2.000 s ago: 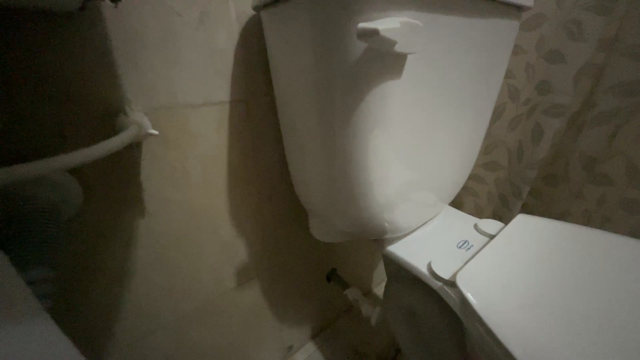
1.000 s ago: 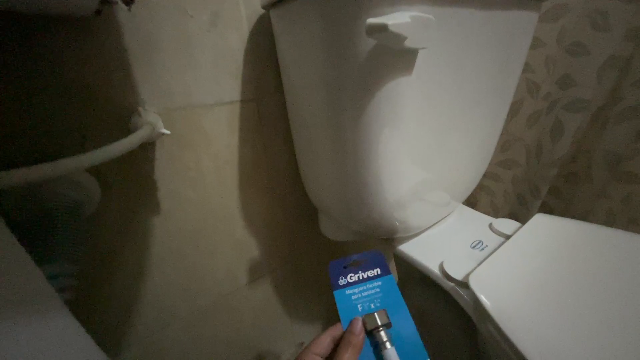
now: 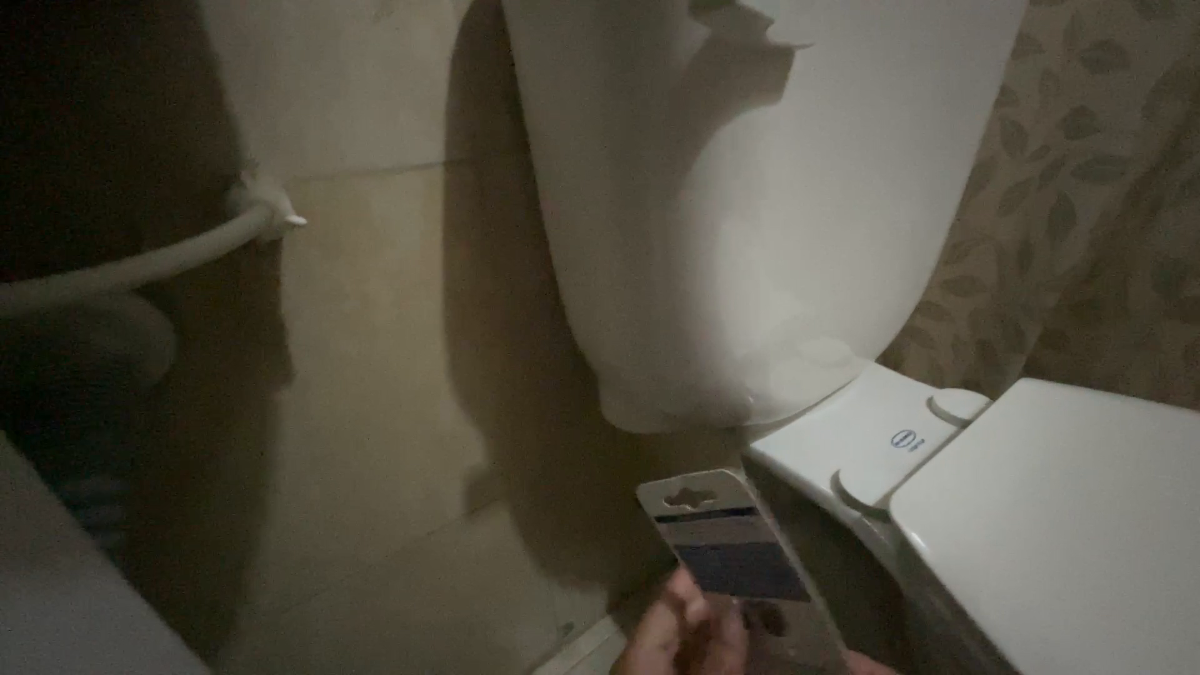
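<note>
Near the bottom middle, my left hand (image 3: 682, 630) grips the left edge of a cardboard package backing (image 3: 741, 562), whose printed side with dark bands faces me. Fingertips of my right hand (image 3: 867, 664) touch the card's lower right edge at the bottom of the view. A hang hole is cut in the card's top. The card's lower part lies outside the view. Above it is the white toilet tank (image 3: 750, 234), and to its right the closed toilet lid (image 3: 1059, 525) with its hinges.
A pale hose (image 3: 141, 267) runs to a fitting on the tiled wall (image 3: 366, 375) at the left. Behind the tank, at the right, hangs a leaf-patterned curtain or covering (image 3: 1078, 169). A pale surface edge (image 3: 84, 581) fills the lower left corner.
The blue front of the package, with a hose fitting on it, faced me one second ago; now its other side does. Two seconds ago neither hand nor package was in view.
</note>
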